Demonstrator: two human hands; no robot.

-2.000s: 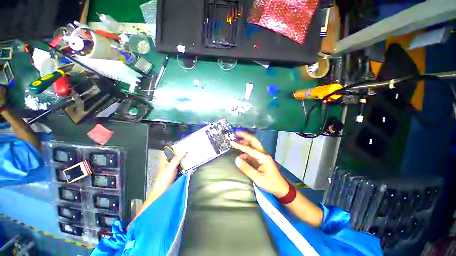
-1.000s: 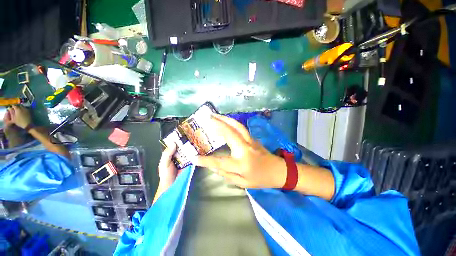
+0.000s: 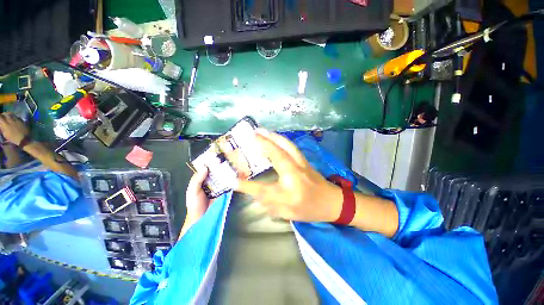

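Observation:
An open phone body (image 3: 230,156) with a white, glaring surface is held tilted above my lap, just in front of the bench edge. My left hand (image 3: 197,193) grips its lower left end. My right hand (image 3: 290,181) lies over its right side, thumb and fingers spread across the body and touching its edges. The right palm hides part of the phone body. Glare hides the details inside it.
Green bench (image 3: 262,89) ahead, with an orange-yellow screwdriver (image 3: 395,67) right and a black foam tray (image 3: 286,27) at back. A blister tray (image 3: 129,217) stands left, stacked trays (image 3: 483,217) right. Another person's arm (image 3: 37,151) is at far left.
Since two seconds ago, my right hand has moved from beside the phone body onto it, and the phone body has turned in my hands. In the last second both have barely moved.

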